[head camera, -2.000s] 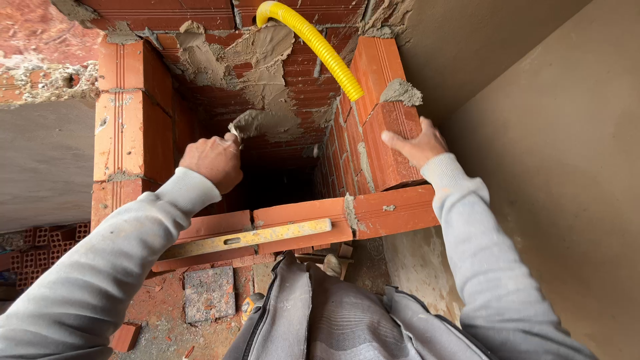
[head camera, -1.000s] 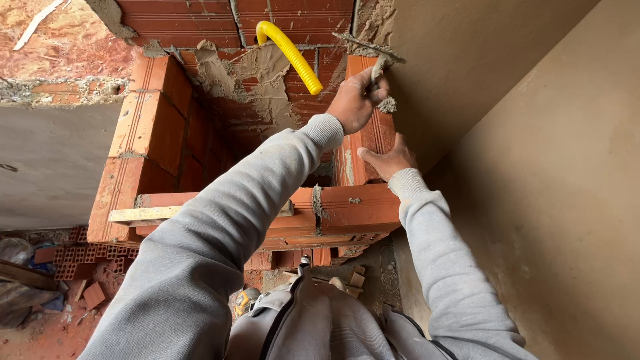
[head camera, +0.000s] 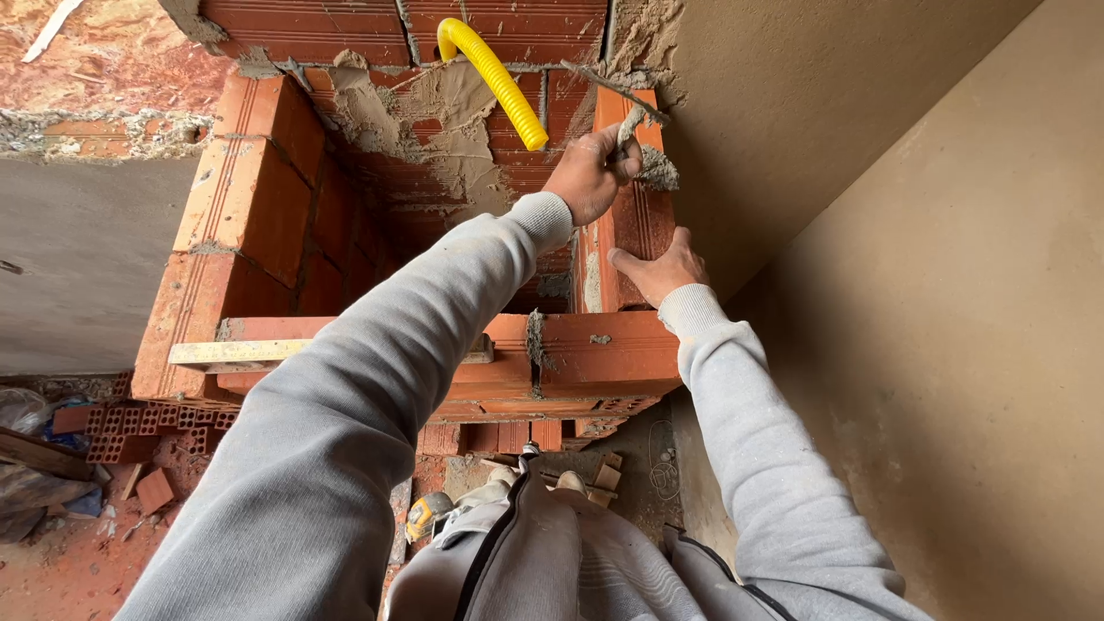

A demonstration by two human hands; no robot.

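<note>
My left hand [head camera: 597, 172] is closed around the handle of a mortar-caked trowel [head camera: 619, 88], whose thin blade is seen nearly edge-on above the right row of bricks. Under the hand a lump of grey mortar [head camera: 658, 169] clings at the joint of that row. My right hand [head camera: 664, 267] grips the near red hollow brick [head camera: 640, 226] of the row, thumb on top and fingers at its outer side. Across the front course [head camera: 612, 345] of the brick shaft lies a yellow spirit level [head camera: 233, 354], partly hidden by my left sleeve.
A yellow corrugated conduit [head camera: 496, 82] sticks out of the back brick wall. The shaft's left wall [head camera: 203, 224] stands opposite. A plastered wall [head camera: 931, 259] rises at the right. Down on the floor are hollow bricks [head camera: 129, 423], rubble and a tape measure [head camera: 425, 516].
My left hand with the trowel has moved from the shaft's left side across to the right row of bricks. My right hand remains on the brick.
</note>
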